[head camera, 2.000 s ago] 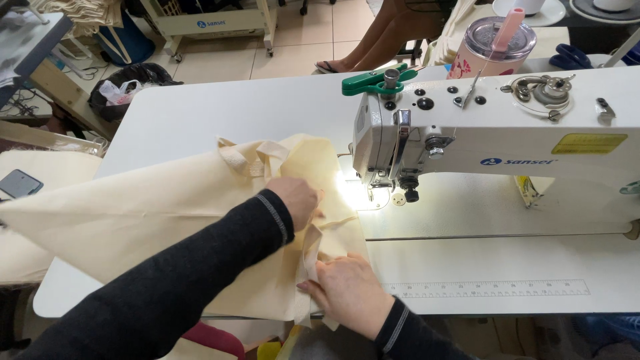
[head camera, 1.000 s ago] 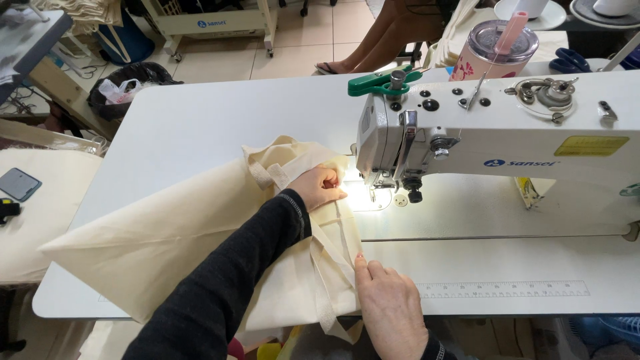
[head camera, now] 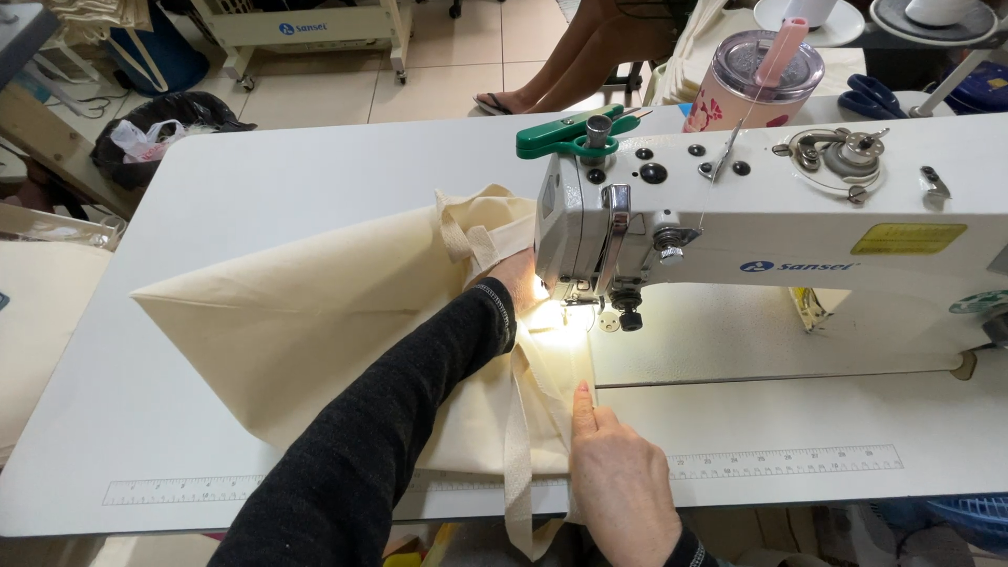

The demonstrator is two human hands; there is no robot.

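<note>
Cream canvas fabric (head camera: 331, 315), with a woven strap (head camera: 516, 457) hanging over the front edge, lies on the white sewing table (head camera: 260, 165). Its right edge runs under the lit needle area of the industrial sewing machine (head camera: 756, 244). My left hand (head camera: 518, 276) reaches to the fabric just left of the machine head; its fingers are hidden behind the head and in glare, so its hold is unclear. My right hand (head camera: 626, 472) is at the fabric's right edge near the front, its extended index finger touching the cloth and its other fingers curled.
Green thread snips (head camera: 567, 134) rest on top of the machine head. A pink tumbler (head camera: 752, 79) and dark-handled scissors (head camera: 870, 98) are behind the machine. A printed ruler (head camera: 787, 461) runs along the table's front. A person's legs (head camera: 575, 55) show beyond, with a black-lined bin (head camera: 157, 142) at left.
The fabric's edge has been brought under the machine head, and my left hand has moved in beside it. My right hand, which gripped the fabric two seconds ago, now lies at its edge with one finger extended.
</note>
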